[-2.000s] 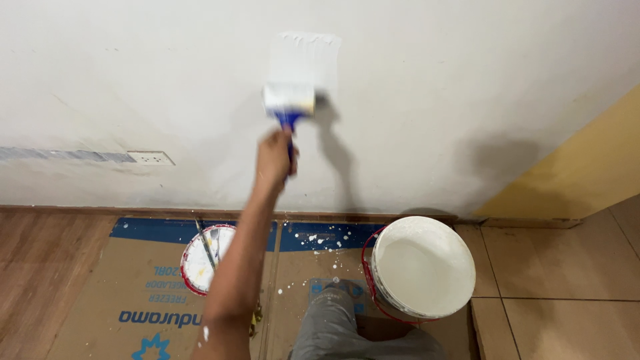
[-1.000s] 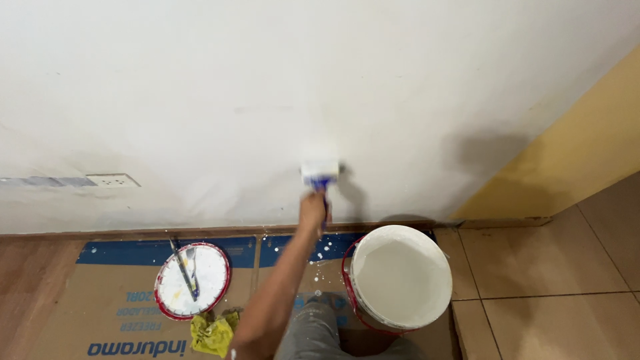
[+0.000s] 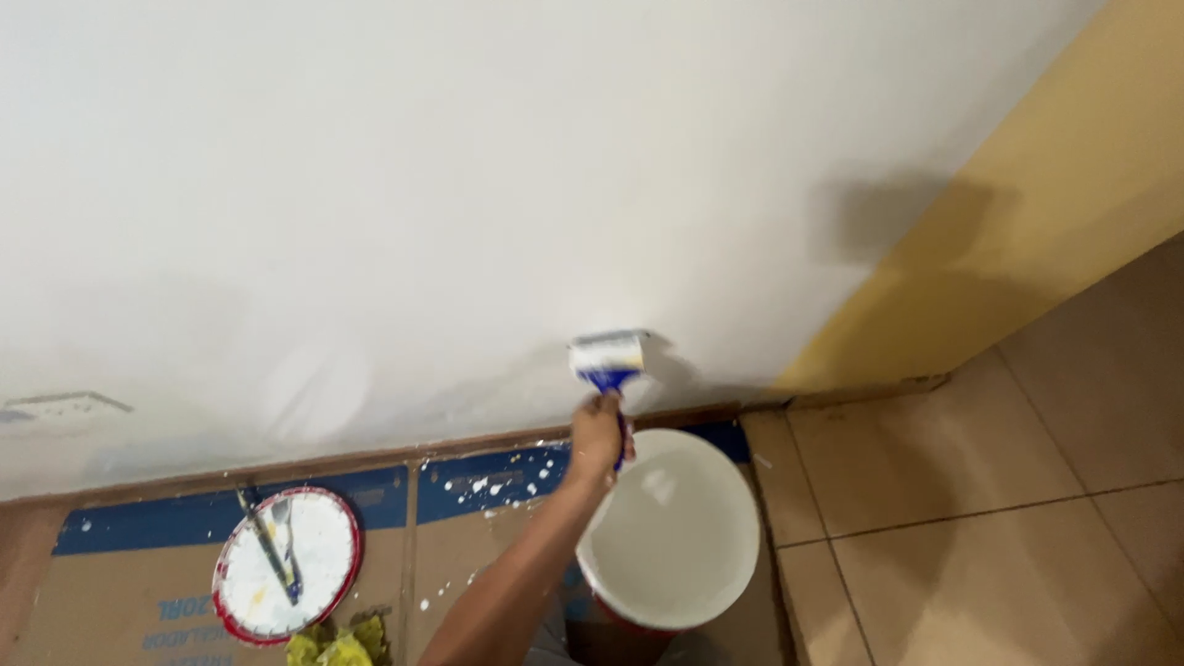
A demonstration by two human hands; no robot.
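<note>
My left hand (image 3: 597,435) is closed around the blue handle of a wide flat paintbrush (image 3: 608,356), whose white-coated head is at the lower part of the white wall (image 3: 462,203). Just right of and below the hand, a bucket (image 3: 680,536) holds whitish paint; my forearm passes by its left side. To the left, a red-rimmed lid (image 3: 347,564) smeared with white carries slim tools, apparently brushes (image 3: 268,546). A crumpled yellow-green cloth (image 3: 342,643) lies at the lid's lower edge. My right hand is out of view.
Flattened cardboard (image 3: 102,592) with a blue band and white drips covers the floor along the baseboard (image 3: 370,453). A wall outlet (image 3: 65,404) is at the left. At the right are a yellow wall section (image 3: 1054,203) and floor tiles (image 3: 925,462). Part of my leg shows below.
The brush has moved down the wall from the white patch where it was two seconds ago, staying in my left hand. The view has shifted and tilted.
</note>
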